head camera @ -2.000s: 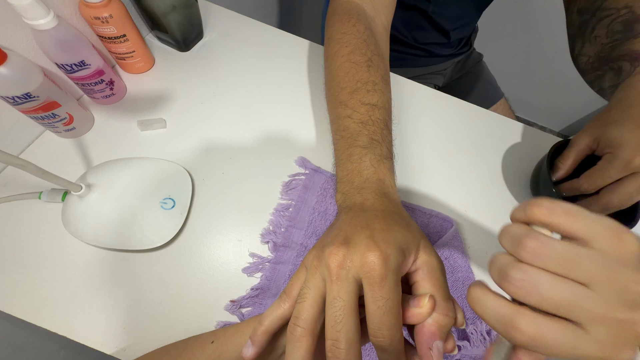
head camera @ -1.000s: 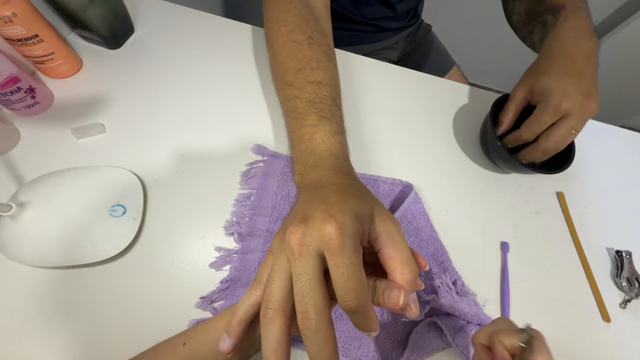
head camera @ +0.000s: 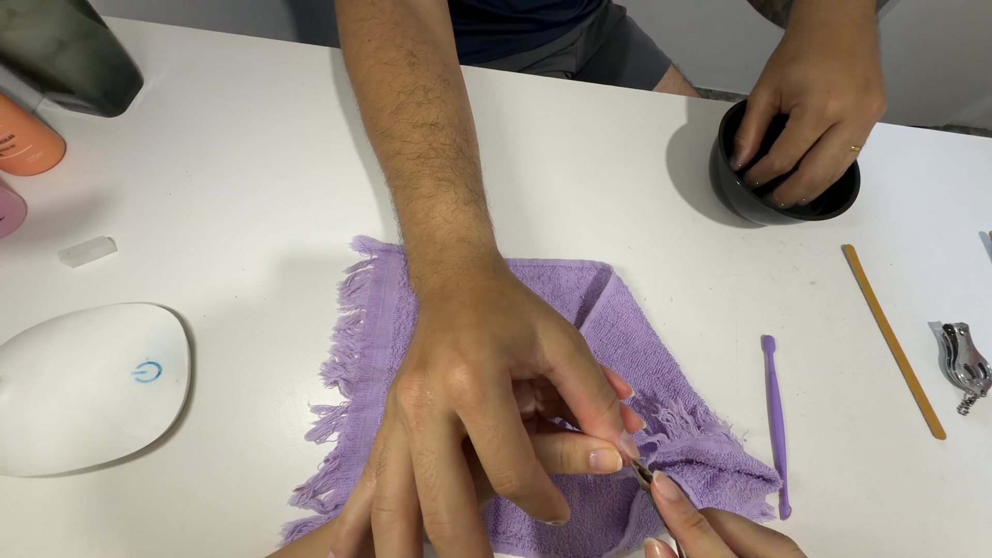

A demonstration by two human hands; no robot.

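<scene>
Another person's hand (head camera: 465,372) lies palm down over a fringed purple towel (head camera: 635,333). From beneath it, my left hand (head camera: 573,449) grips that person's thumb near the tip; most of my left hand is hidden under theirs. At the lower edge, my right hand (head camera: 697,523) holds a slim metal nail tool (head camera: 649,482), its tip at the thumb's nail. The tool's lower part is hidden, so its exact kind cannot be told. The person's other hand (head camera: 821,101) dips its fingertips into a black bowl (head camera: 736,186).
Right of the towel lie a purple cuticle pusher (head camera: 775,426), an orange-brown nail file (head camera: 891,341) and metal nail clippers (head camera: 966,360). On the left are a white lamp base (head camera: 93,387), a small whitish block (head camera: 87,252), an orange bottle (head camera: 27,139) and a dark container (head camera: 70,54).
My right hand, raised near the bowl two seconds ago and low beside the purple pusher one second ago, is now at the person's thumb with the metal tool. The view has shifted right.
</scene>
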